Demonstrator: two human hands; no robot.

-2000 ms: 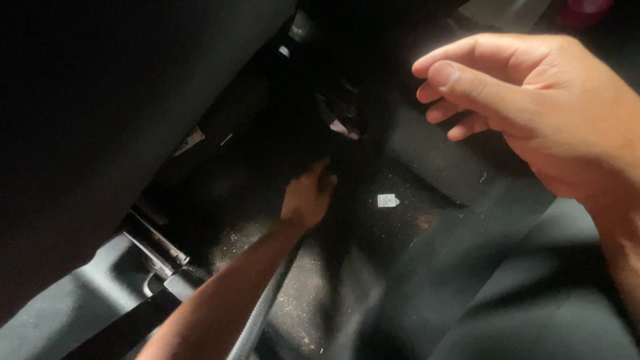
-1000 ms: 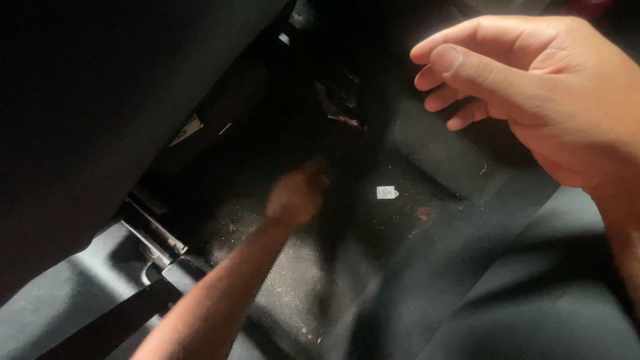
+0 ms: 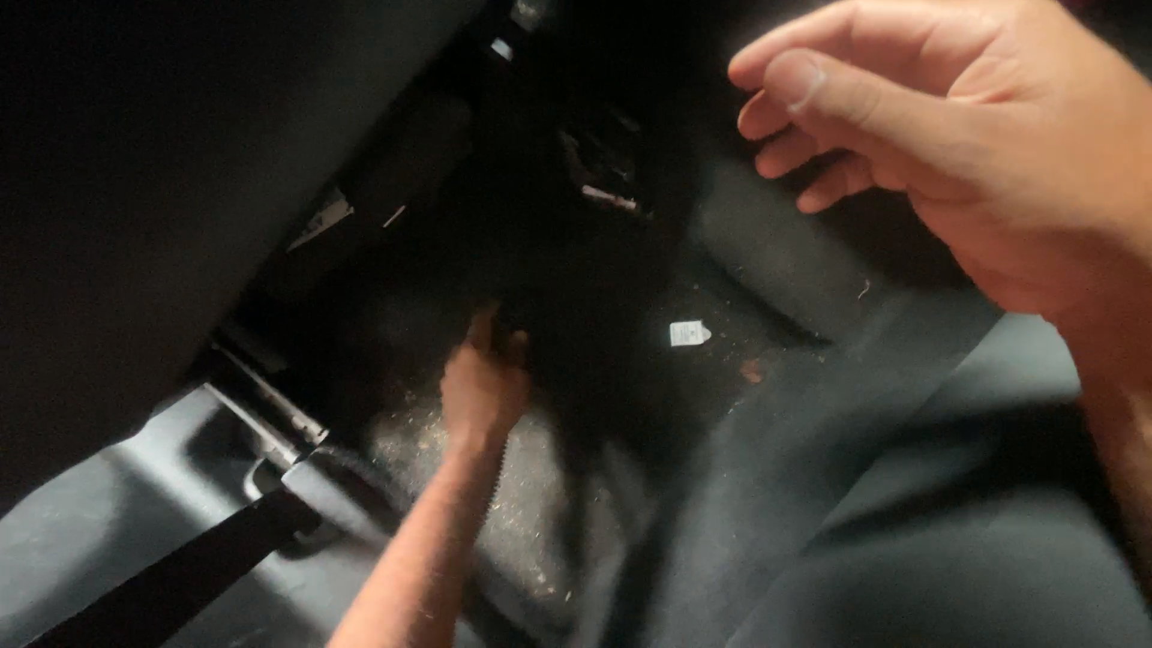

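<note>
In the dark footwell of a car, my left hand (image 3: 484,387) reaches down with curled fingers, low over the dirty carpet (image 3: 531,513). It seems closed around the dark end of a ribbed hose (image 3: 497,490), whose edge shows beside my forearm; the end itself is lost in shadow. Pale crumbs and grit lie on the carpet around that wrist. At the upper right my right hand (image 3: 864,117) hangs in the air with bent fingers, the thumb apart from the others, holding nothing. A small white tag with print (image 3: 688,333) lies between the hands on the floor.
A dark seat back (image 3: 180,180) fills the upper left. Below it are a metal seat rail (image 3: 261,405) and a black strap (image 3: 180,576). Grey upholstery (image 3: 954,522) spans the lower right. A reddish-brown scrap (image 3: 751,370) lies near the tag.
My left hand has moved left over the carpet. The ribbed hose, plainer in the oldest frame, is now mostly behind my forearm. My right hand keeps nearly the same pose.
</note>
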